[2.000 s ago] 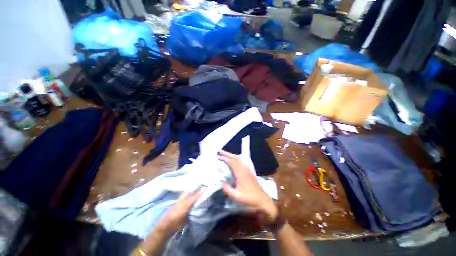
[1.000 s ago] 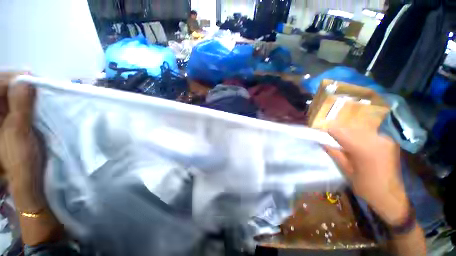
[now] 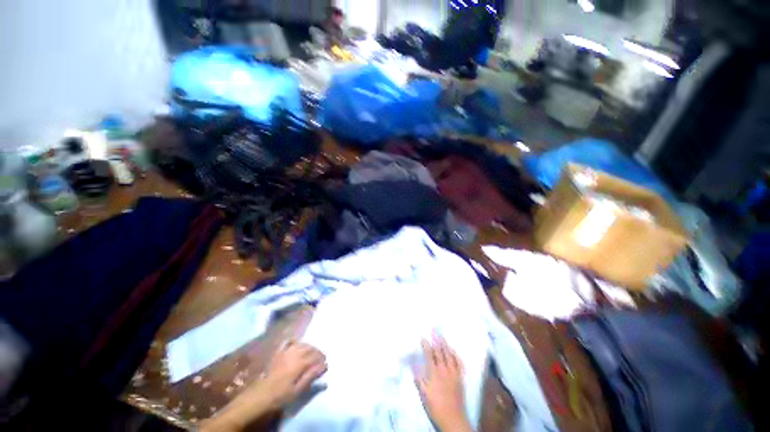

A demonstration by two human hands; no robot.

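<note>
A pale blue-white dress shirt (image 3: 371, 321) lies spread on the brown table in front of me, with one sleeve out to the left and the other down to the right. My right hand (image 3: 443, 384) lies flat on the shirt with its fingers apart. My left hand (image 3: 295, 371) is at the shirt's left side, below the sleeve, with its fingers curled. Blur hides whether it grips the cloth. The shirt's lower end is cut off by the picture's bottom edge.
Folded navy and maroon garments (image 3: 101, 278) lie left, folded grey-blue trousers (image 3: 675, 363) right. Behind are a loose garment pile (image 3: 388, 198), black hangers (image 3: 245, 152), white pieces (image 3: 544, 287), a cardboard box (image 3: 612, 228) and blue plastic bags (image 3: 380, 101). Blurred red-handled snips (image 3: 559, 373) lie right. A person (image 3: 336, 25) is far back.
The shirt was held up and stretched between both hands. It now lies spread on the table, and both hands have come down and closer together. The right hand has let go of the edge.
</note>
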